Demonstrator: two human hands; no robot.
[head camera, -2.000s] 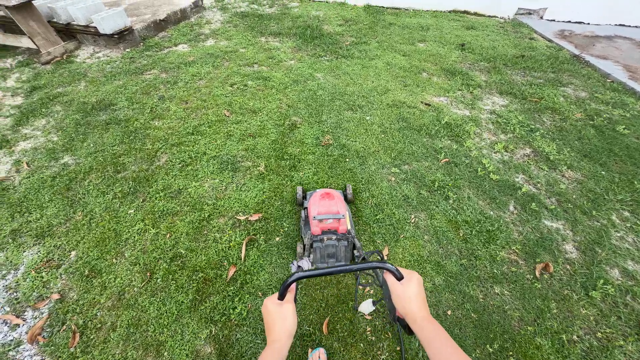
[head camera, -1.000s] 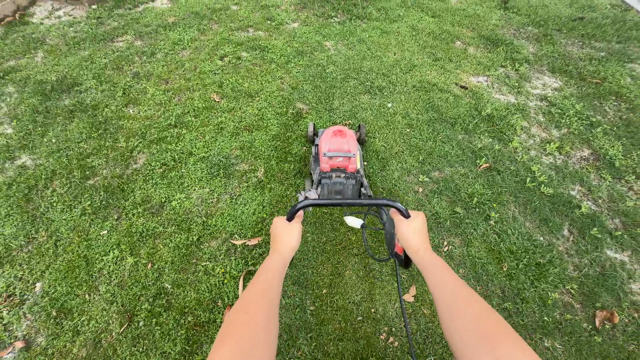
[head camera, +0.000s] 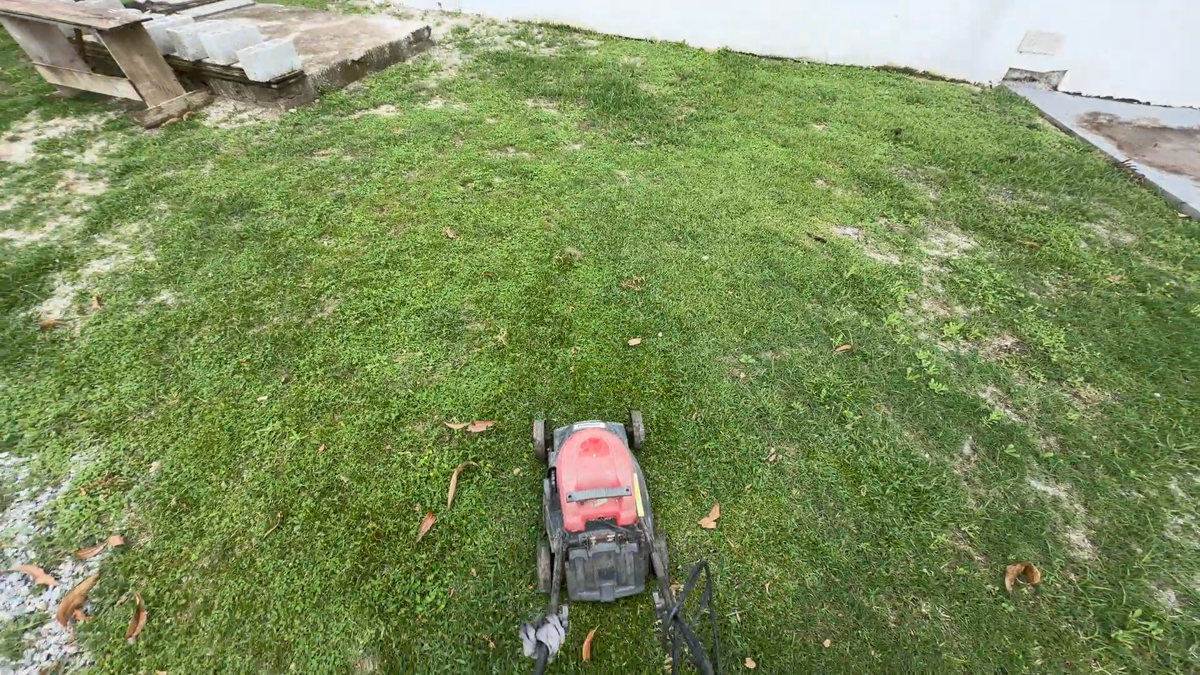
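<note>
A red and black electric lawn mower (head camera: 597, 506) stands on the grass at the lower middle of the head view, its front pointing away from me. Its two handle tubes run down past the bottom edge, so the crossbar is out of sight. A grey cloth (head camera: 544, 636) is tied around the left tube. Black cable (head camera: 692, 614) hangs in loops by the right tube. Neither my left hand nor my right hand shows in this frame.
Grass with sandy patches surrounds the mower. Dry leaves (head camera: 75, 598) and pale gravel (head camera: 33, 525) lie at lower left. A wooden bench (head camera: 141, 64), white blocks (head camera: 269, 59) and a concrete slab (head camera: 375, 52) stand upper left. A white wall (head camera: 844, 33) and paved strip (head camera: 1097, 111) bound the far side.
Both hands, seen on the handle's crossbar in the earlier frames, have gone out of view along with the crossbar. The view has shifted, with the wall and bench showing again.
</note>
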